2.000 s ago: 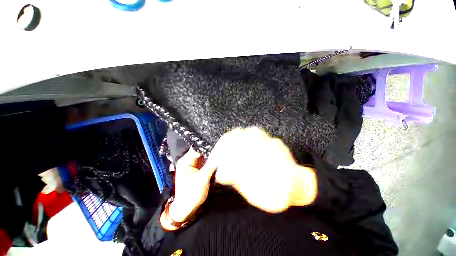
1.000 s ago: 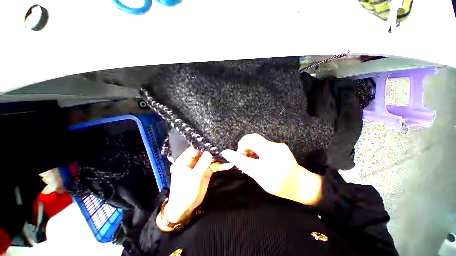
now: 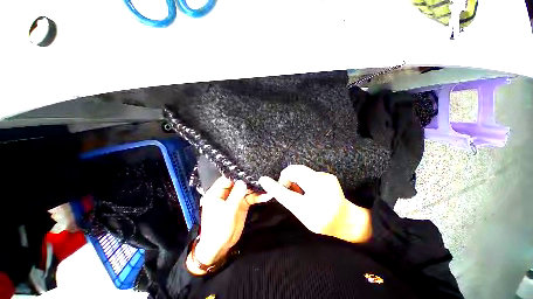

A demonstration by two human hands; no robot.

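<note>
A dark grey speckled tweed garment piece (image 3: 292,125) lies over the lap against the table edge. A black-and-white braid trim (image 3: 201,146) runs along its left edge down to my hands. My left hand (image 3: 223,219) pinches the trimmed edge from the left. My right hand (image 3: 312,201) is beside it, its fingertips closed at the lower end of the visible trim, touching or almost touching the left fingers. A needle or thread cannot be made out. Smooth grey lining (image 3: 207,172) shows under the edge. Soft black cloth (image 3: 406,146) hangs right of the tweed.
White table (image 3: 263,47) across the top, with blue scissors handles (image 3: 156,23), a small ring (image 3: 42,31) and a yellow-black striped item (image 3: 435,10). A thin cord (image 3: 380,72) lies at its edge. Blue basket (image 3: 173,175) with black pieces at left, a person's hand (image 3: 61,216) beyond. Lilac stool (image 3: 479,131) right.
My right hand has come down from a blurred, raised position to the trim beside my left hand. Since one second ago both hands have barely moved. The view has shifted slightly, showing more of the scissors handles.
</note>
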